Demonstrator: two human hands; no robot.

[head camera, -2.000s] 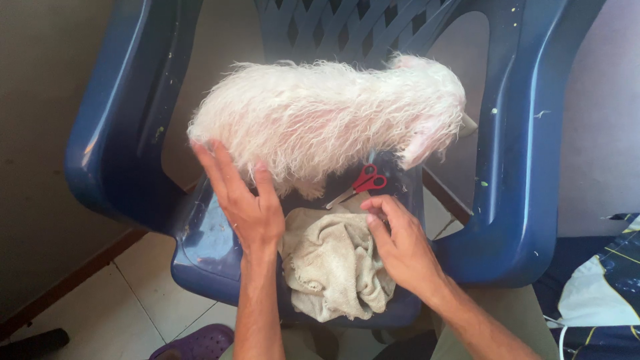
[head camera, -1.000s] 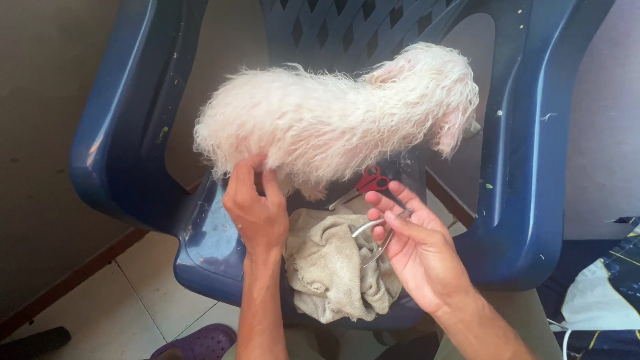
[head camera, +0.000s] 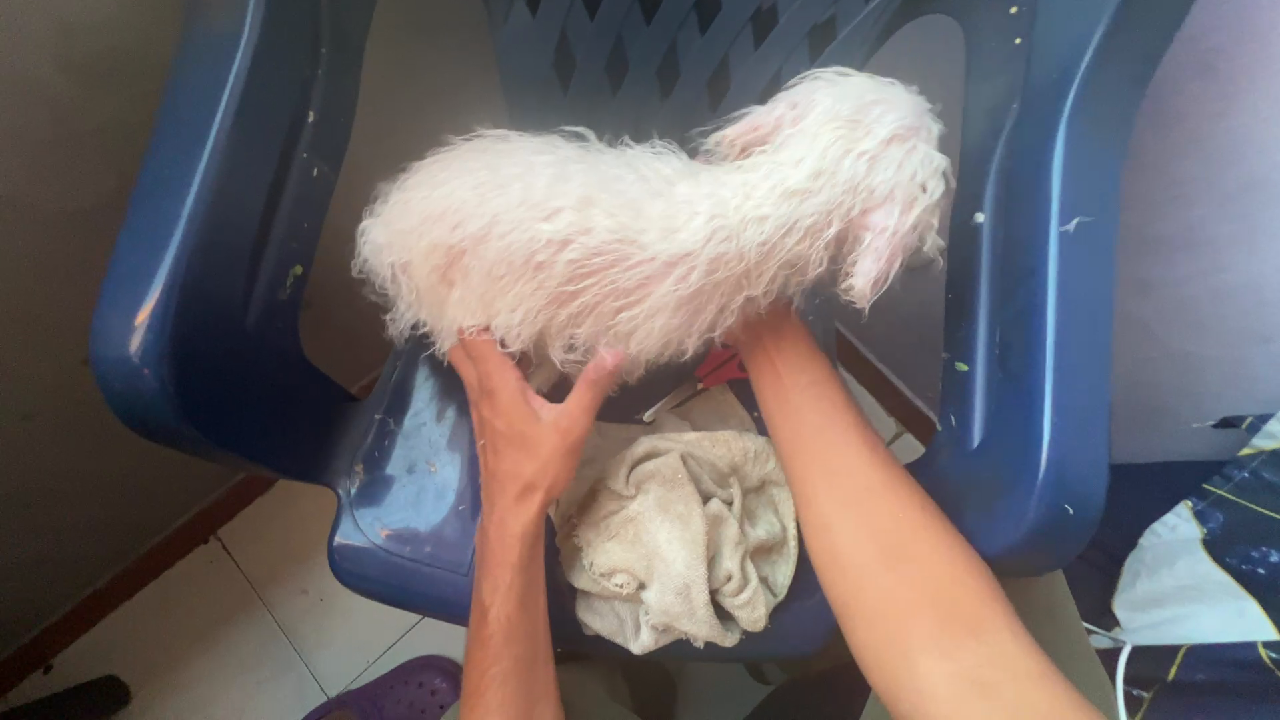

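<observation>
A small white dog with damp-looking, shaggy fur point(head camera: 580, 230) stands across a blue plastic armchair point(head camera: 400, 490), its head at the right. My left hand point(head camera: 525, 420) touches the underside of its hindquarters, thumb and fingers spread. My right hand reaches under the dog's chest; only the wrist point(head camera: 770, 330) and forearm show, and the fingers are hidden by fur. Red-handled scissors point(head camera: 718, 368) lie on the seat beside my right wrist, partly covered. A crumpled beige cloth point(head camera: 680, 530) rests at the front of the seat between my forearms.
The chair's armrests rise at the left point(head camera: 200, 330) and right point(head camera: 1030, 400). A purple perforated clog point(head camera: 400, 690) is on the tiled floor point(head camera: 270, 580) below. Dark blue and white patterned fabric point(head camera: 1190, 570) lies at the lower right, with a white cord near it.
A second ago my right hand held a metal tool above the cloth; now that hand is under the dog's chest and the tool is out of sight. My left hand's thumb and fingers have spread.
</observation>
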